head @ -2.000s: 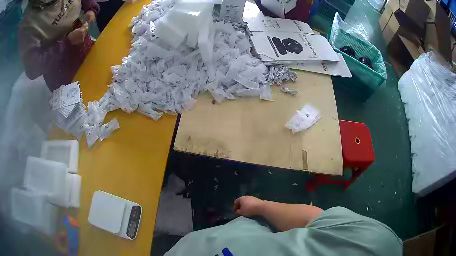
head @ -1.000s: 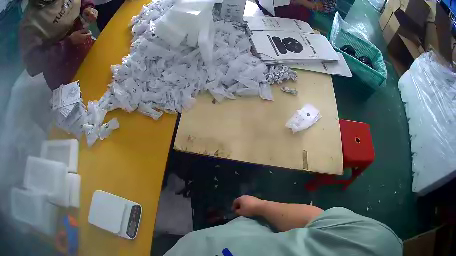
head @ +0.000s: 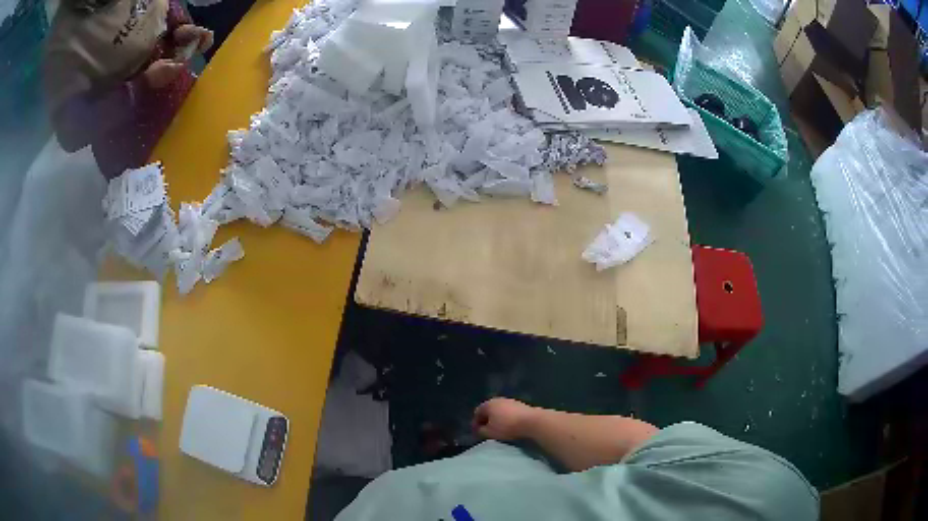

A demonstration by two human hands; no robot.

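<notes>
My right hand point(head: 496, 418) is small in view, low and in front of my green shirt, away from the tables. Its fingers look curled closed and nothing shows in it. My left hand is not in view. Nearest in front is the bare wooden table point(head: 509, 259), with a few white packets point(head: 619, 241) lying on it. A white digital scale point(head: 234, 432) lies on the yellow table point(head: 275, 305) at the left, with nothing on it.
White foam trays point(head: 97, 351), a blue and orange item point(head: 142, 473), a packet heap point(head: 336, 142), flat box blanks point(head: 611, 92), upright white boxes point(head: 547, 18). A person point(head: 112, 71) stands left. Red stool point(head: 725, 290), green basket point(head: 733, 132) and wrapped stack point(head: 880, 244) are right.
Upright white boxes now show at the back behind the blanks, where a person's hands and sleeve showed earlier. The left person's hands have shifted slightly. My right hand has not visibly moved.
</notes>
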